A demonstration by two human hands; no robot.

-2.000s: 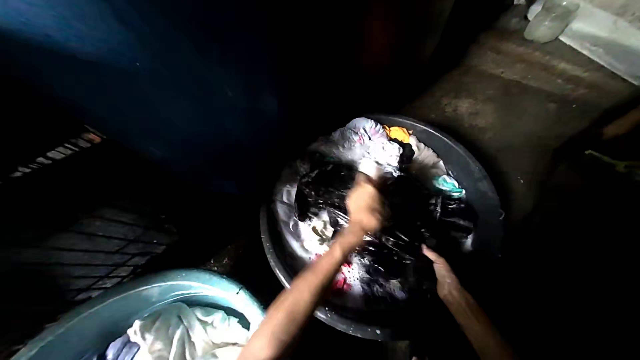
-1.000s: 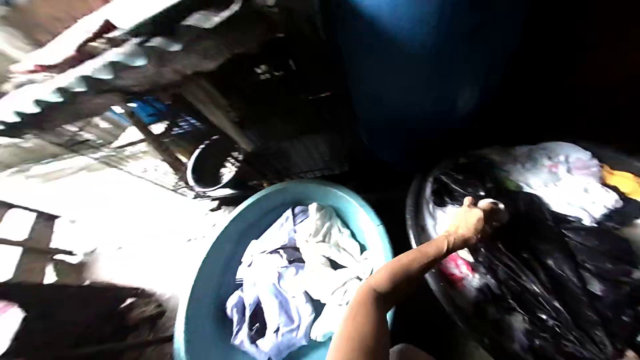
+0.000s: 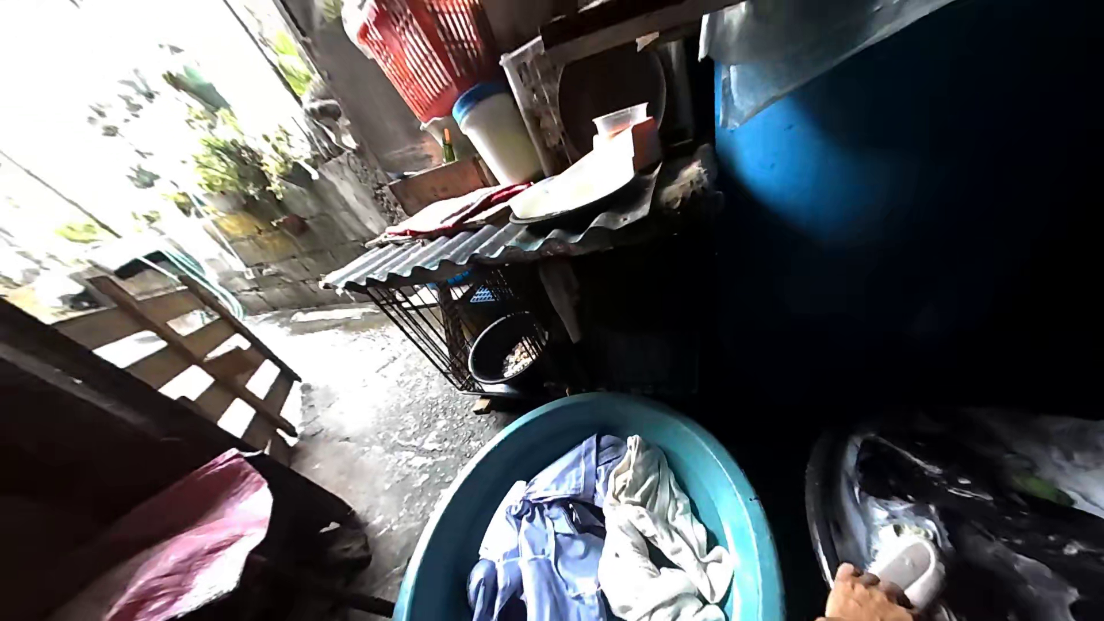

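Observation:
My left hand (image 3: 867, 595) is at the bottom right, its fingers closed around a white rounded object (image 3: 910, 569), perhaps a brush; its exact kind is unclear. Both are over the left side of a dark round basin (image 3: 818, 509), which holds wet black cloth (image 3: 992, 492) and whitish suds. To the left stands a teal plastic tub (image 3: 733, 474) with a light blue garment (image 3: 561, 535) and a cream-white garment (image 3: 660, 535) inside. My right hand is out of view.
A blue drum (image 3: 802, 190) rises behind the basin. Left of it, a corrugated metal sheet (image 3: 466, 250) tops a wire cage (image 3: 423, 328) with a black bucket (image 3: 509, 354). A wooden slatted gate (image 3: 190, 354) and pink cloth (image 3: 190, 535) are at the left.
The view has swung left, bringing the teal tub and the yard into view. My right hand, over the basin two seconds ago, is out of view.

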